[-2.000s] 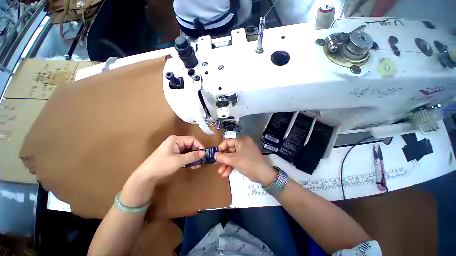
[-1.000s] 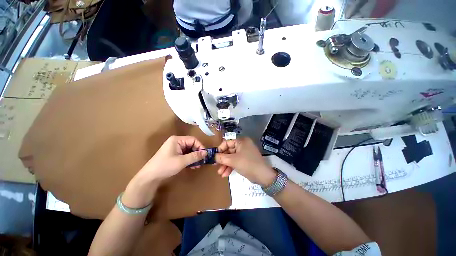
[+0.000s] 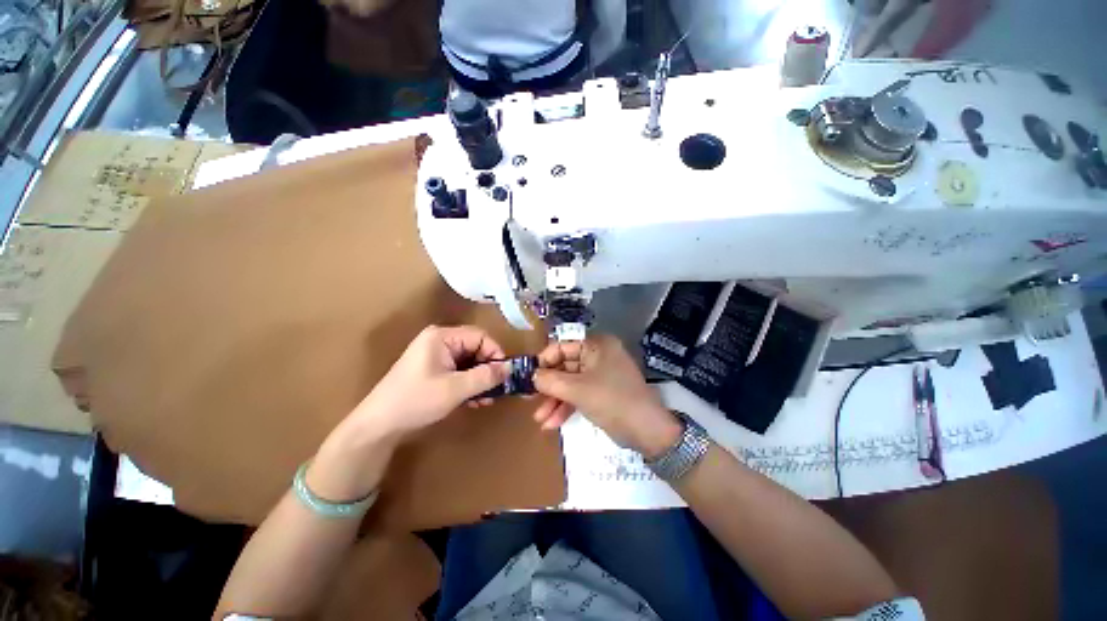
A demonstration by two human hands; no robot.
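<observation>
A small black woven label with pale print is held between the fingertips of both my hands, just in front of the presser foot. My left hand pinches its left end above the brown panel. My right hand pinches its right end at the panel's right edge. The brown cut panel lies flat left of and under the machine head. The sewing machine stands behind my hands. Black label stacks lie side by side under its arm. My fingers hide part of the held label.
Thread snips and a black cross-shaped scrap lie at the right, with a thin black cable beside the snips. Cardboard is at the left. A thread cone stands behind the arm. A person's torso shows at the top.
The whole view has shifted slightly, so the machine and table appear a little further right. Both hands still hold the label at about the same place before the needle.
</observation>
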